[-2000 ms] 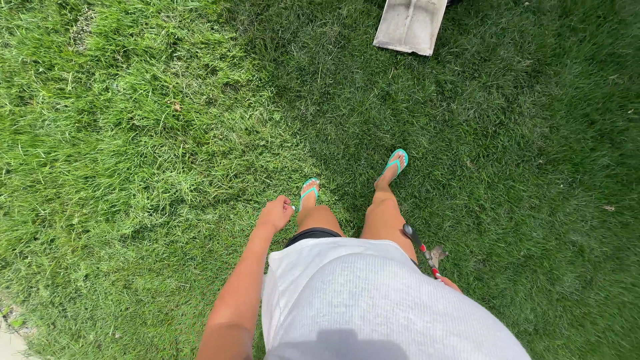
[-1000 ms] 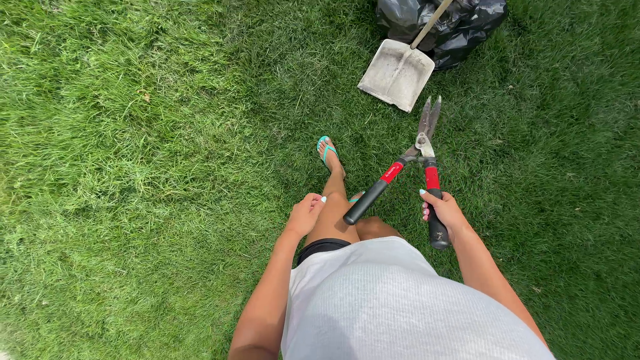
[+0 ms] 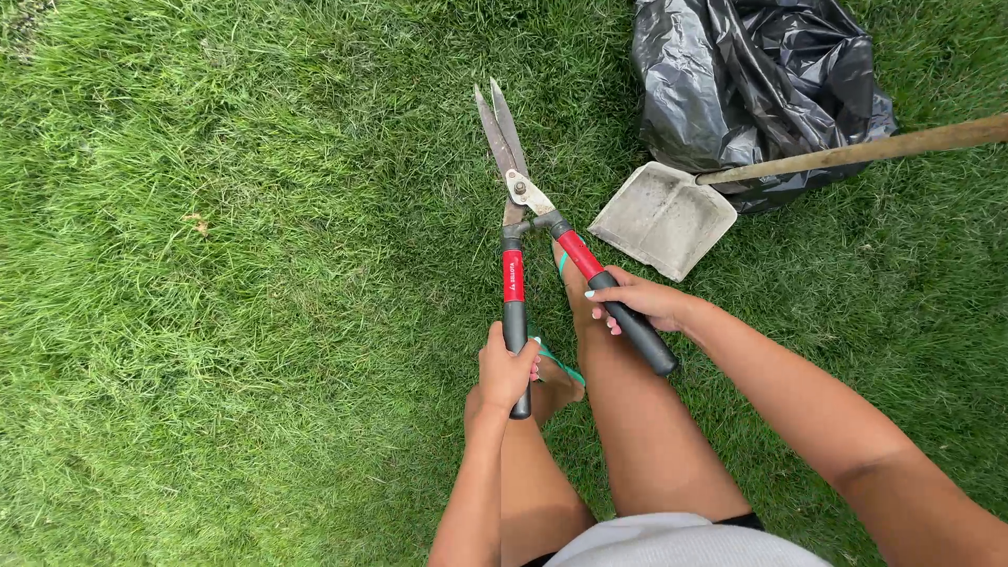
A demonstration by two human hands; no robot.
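A pair of Bellota hedge shears [image 3: 519,189] with black and red handles is held out over the grass, its two blades slightly apart and pointing away from me. My left hand [image 3: 506,366] grips the black end of the left handle. Around the black grip of the right handle my right hand [image 3: 634,302] is closed, thumb on top. Both handles are spread somewhat, above my legs and flip-flops.
To the right of the shears a worn, pale scoop [image 3: 669,216] with a long wooden handle [image 3: 858,151] lies beside a black plastic bag [image 3: 756,87]. Grass [image 3: 236,315] surrounds my feet, and a dry leaf [image 3: 197,224] lies on it at the left.
My left hand, holding nothing a second ago, has taken hold of the left handle. The shears, then in my right hand only, are now held in both. The view has shifted.
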